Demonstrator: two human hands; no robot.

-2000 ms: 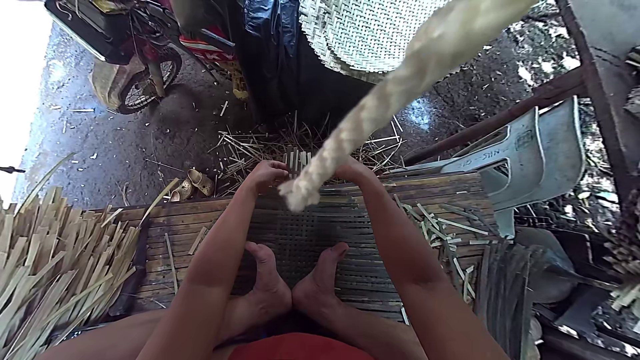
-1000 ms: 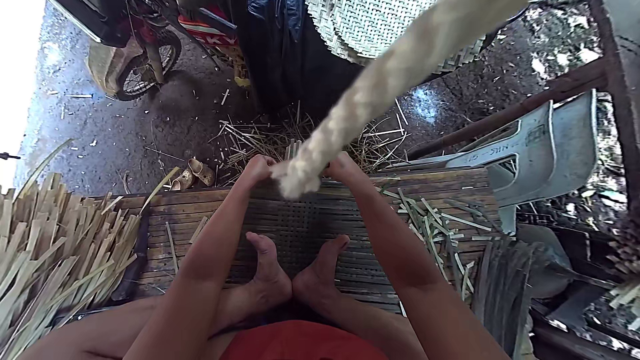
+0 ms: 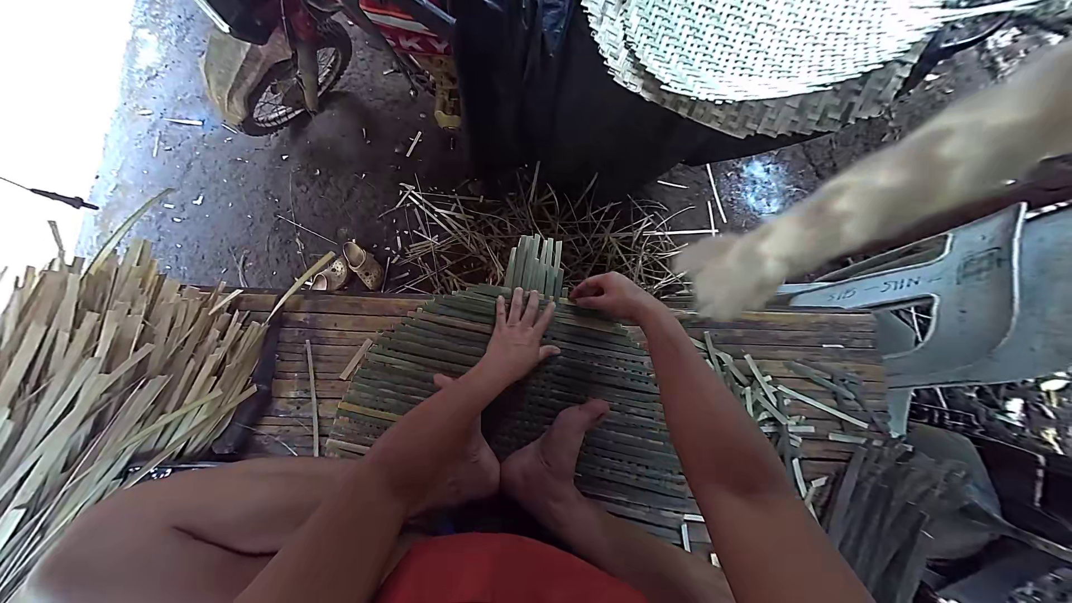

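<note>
A rounded mat woven of green bamboo strips [image 3: 603,377] lies on the slatted bamboo bench, under and around my bare feet. My left hand [image 3: 517,335] rests flat on its far part, fingers spread, just below a bundle of strip ends [image 3: 534,264] that stick out past the far edge. To the right of those ends, my right hand [image 3: 610,297] has its fingers curled, thumb and fingertips close together at the mat's far edge. Whether a strip is between those fingertips cannot be told.
Split bamboo strips [image 3: 109,368] are heaped at left. A thick rope [image 3: 837,209] hangs close at right, before a plastic chair [image 3: 971,293]. Cut scraps [image 3: 779,402] lie on the bench [image 3: 737,335]. Clogs [image 3: 364,266], a motorcycle [image 3: 293,67] and woven trays [image 3: 754,50] are beyond.
The hands were together at the bench's far edge behind the rope end. My left hand now lies flat on the mat and my right hand is apart from it. The rope appears farther right.
</note>
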